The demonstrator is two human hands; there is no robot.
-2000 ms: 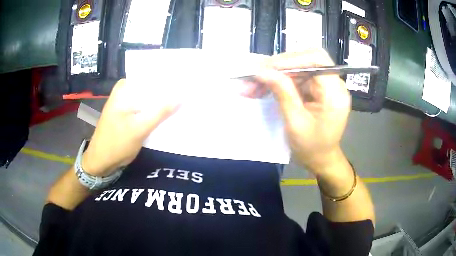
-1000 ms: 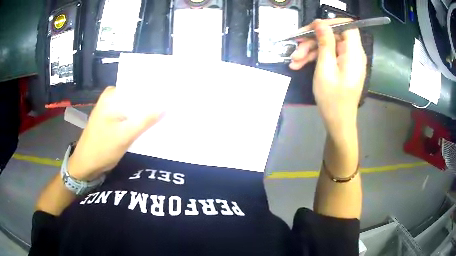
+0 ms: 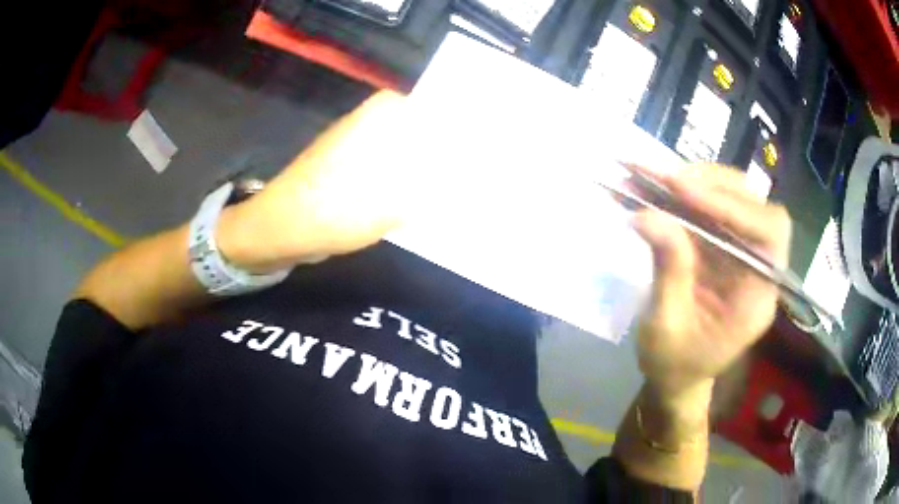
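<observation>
A large white sheet [image 3: 513,187], washed out by glare, is held in front of my body over the near edge of a dark tray. My left hand [image 3: 340,187] grips its left side. My right hand [image 3: 715,261] holds silver tweezers [image 3: 734,246], whose tips lie over the right part of the sheet; contact cannot be told. Whether the tips hold anything is not visible. Phone-like units with round gold spots [image 3: 723,77] and white areas lie in the black tray [image 3: 562,49] behind the sheet.
A red tray edge [image 3: 325,49] shows at the upper left. A dark phone-like device [image 3: 828,123], white paper [image 3: 826,271] and a round white-framed object [image 3: 867,217] lie at the right. A small white piece [image 3: 152,140] shows against the grey floor [image 3: 118,207].
The view has turned and moved right. My right hand with the tweezers has gone from over the tray back to the sheet's right side. My left hand still holds the sheet.
</observation>
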